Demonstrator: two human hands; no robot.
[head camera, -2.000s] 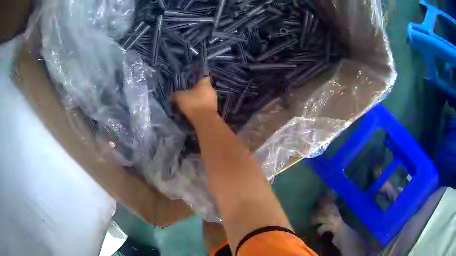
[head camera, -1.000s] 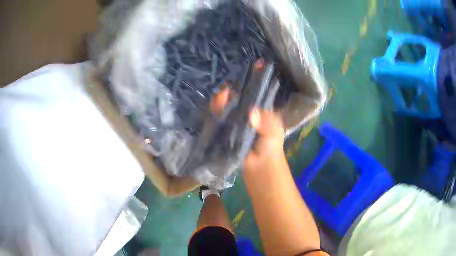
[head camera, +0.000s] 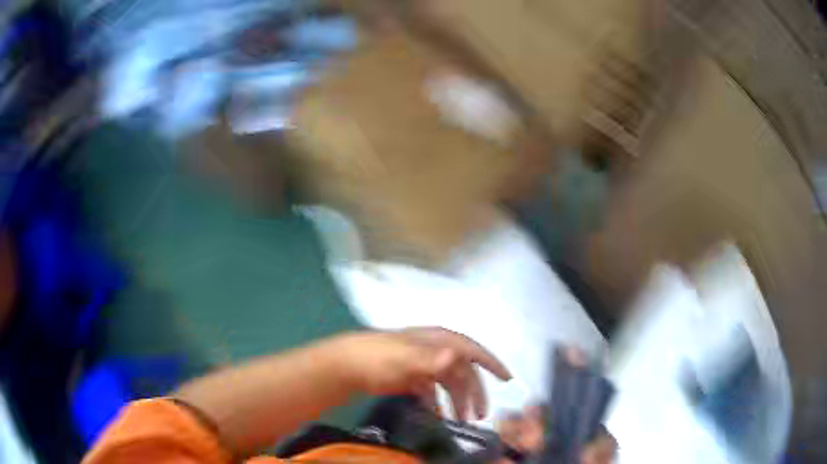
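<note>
The frame is heavily blurred. My left hand (head camera: 435, 364) reaches in from the lower left, out of an orange sleeve, with its fingers apart and no object seen in it. My right hand (head camera: 598, 448) is partly cut off by the bottom edge. It holds a bundle of dark plastic tubes (head camera: 577, 406), upright in the picture, with fingertips showing around its sides. The two hands are apart. The number of tubes cannot be told.
A white surface (head camera: 426, 297) lies beyond my hands, and another white surface (head camera: 671, 381) is at the right. Blurred brown shapes (head camera: 390, 136) fill the top middle. Green floor (head camera: 236, 272) and blue shapes (head camera: 118, 394) are at the left.
The view has swung away from the lined carton of dark tubes, which no longer shows recognisably. The tubes are now away from it in my right hand, and my left hand is apart from them.
</note>
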